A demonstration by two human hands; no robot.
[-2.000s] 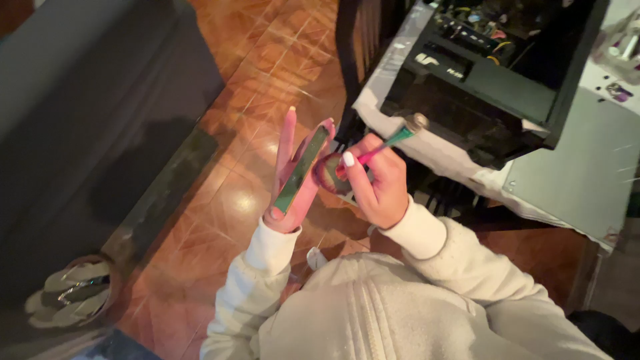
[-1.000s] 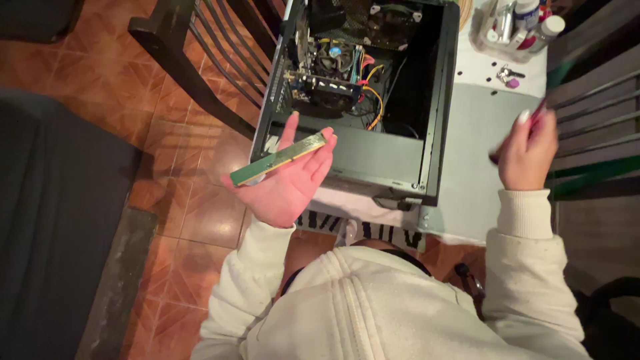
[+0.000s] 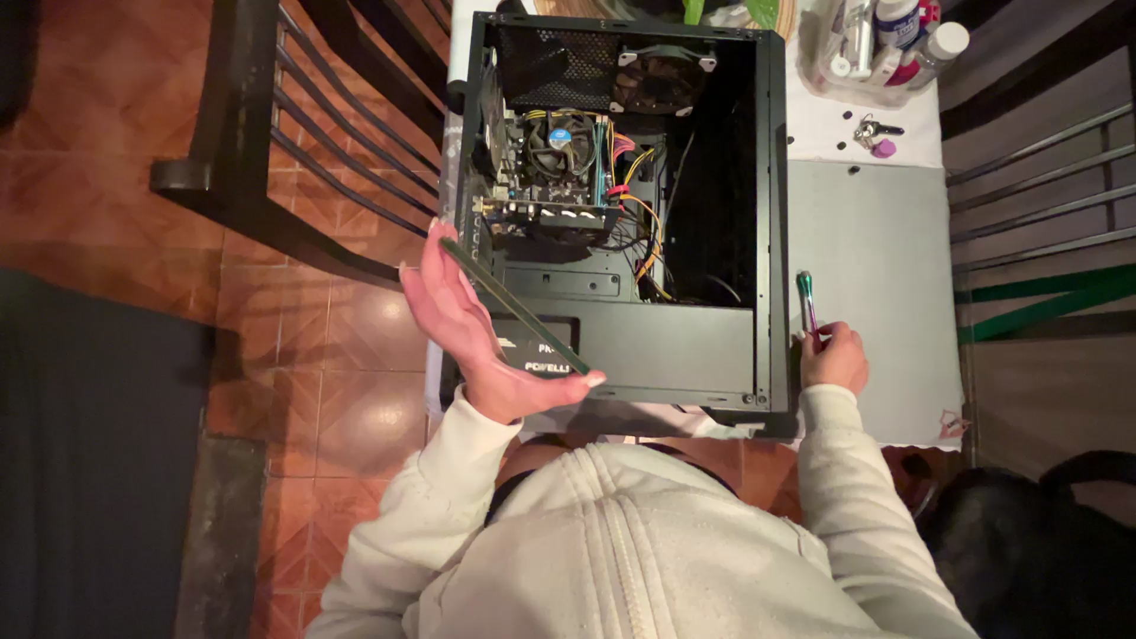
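My left hand [image 3: 484, 337] holds a RAM module [image 3: 515, 306] by its ends, edge-on to the view, between the thumb and the fingertips. It is over the near left part of an open computer case [image 3: 674, 355]. Inside the case are a CPU cooler [image 3: 561, 146] with a round blue centre, a graphics card [image 3: 559, 222] and coloured cables. At the right of the case, my right hand [image 3: 834, 357] holds a makeup brush [image 3: 807, 297] with a green and purple handle, low over the grey panel [image 3: 896, 266]. The far end of the brush points away from me.
Dark wooden chairs stand left [image 3: 222, 169] and right [image 3: 1043, 177] of the table. A plastic container [image 3: 874, 84] of bottles is at the back right, with keys [image 3: 879, 133] and small dark screws [image 3: 854, 169] nearer. A potted plant [image 3: 763, 11] is behind the case.
My right hand has left the RAM module and moved right to the grey panel with the brush. My left hand has turned the module edge-on. The view has swung toward the case.
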